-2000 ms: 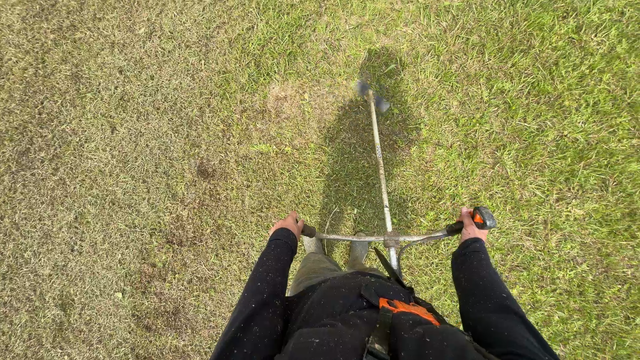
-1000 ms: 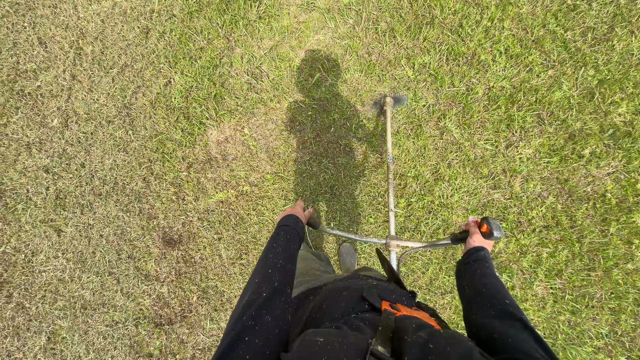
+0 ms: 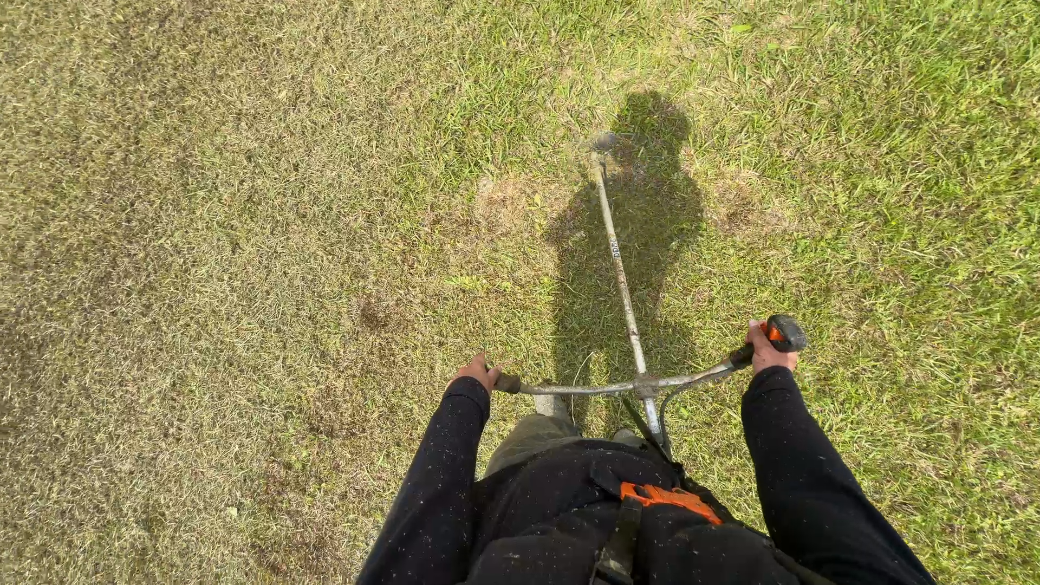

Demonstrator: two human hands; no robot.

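Note:
A brush cutter (image 3: 623, 276) with a long pale metal shaft reaches forward from my waist, its blurred cutting head (image 3: 603, 143) low over the grass beside my shadow. My left hand (image 3: 478, 372) is closed around the dark grip at the left end of the handlebar (image 3: 573, 390). On the right, my right hand (image 3: 769, 349) grips the black and orange control handle (image 3: 786, 333). A dark cable runs from that handle to the shaft. An orange buckle (image 3: 668, 500) and black harness straps cross my dark top.
Dry, brownish short grass (image 3: 203, 284) covers the left side. Greener grass (image 3: 918, 187) grows on the right. Small brown patches (image 3: 739, 203) lie near the shadow. My shoe (image 3: 552, 405) shows under the handlebar.
The cutting head and shaft have swung left since a second ago, and both hands have moved with the handlebar. My shadow, left of the shaft then, now lies partly behind and right of it.

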